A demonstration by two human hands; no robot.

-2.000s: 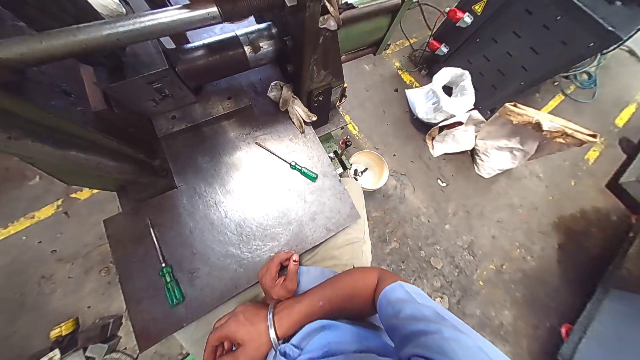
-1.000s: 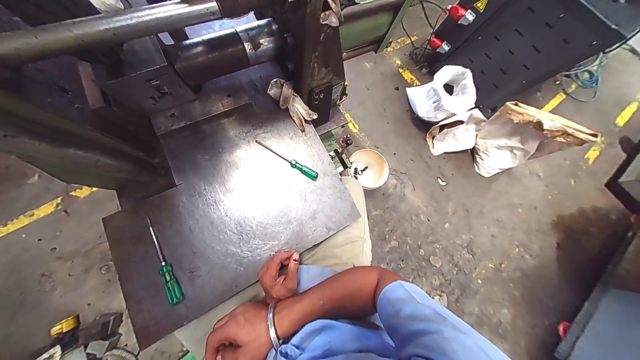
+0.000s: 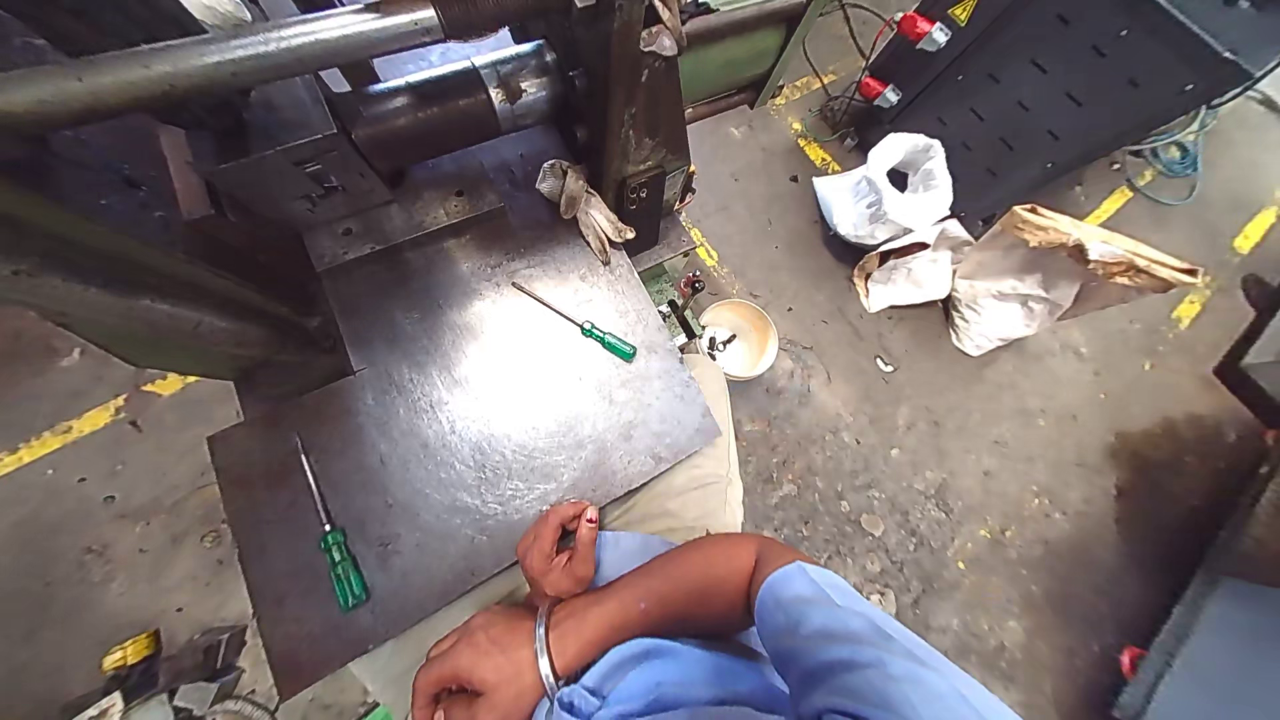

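Observation:
My forearms cross at the steel plate's near edge. My right hand (image 3: 478, 665), below a metal bangle (image 3: 544, 650), lies lowest, its fingers curled down and partly hidden. Just above it, my left hand (image 3: 558, 552) rests by the edge of the steel plate (image 3: 430, 520) with fingers folded and nothing visible in them. A green-handled screwdriver (image 3: 343, 570) lies on the plate to the left, its tip pointing away from me. Another green-handled screwdriver (image 3: 607, 341) lies slantwise farther up the plate. Neither hand touches a screwdriver.
Work gloves (image 3: 585, 210) lie at the plate's far edge beside the machine frame and a metal roller (image 3: 440, 110). A round tub (image 3: 760, 345) with small dark items stands right of the plate. White sacks (image 3: 1010, 295) and a black cabinet (image 3: 1030, 100) are farther right.

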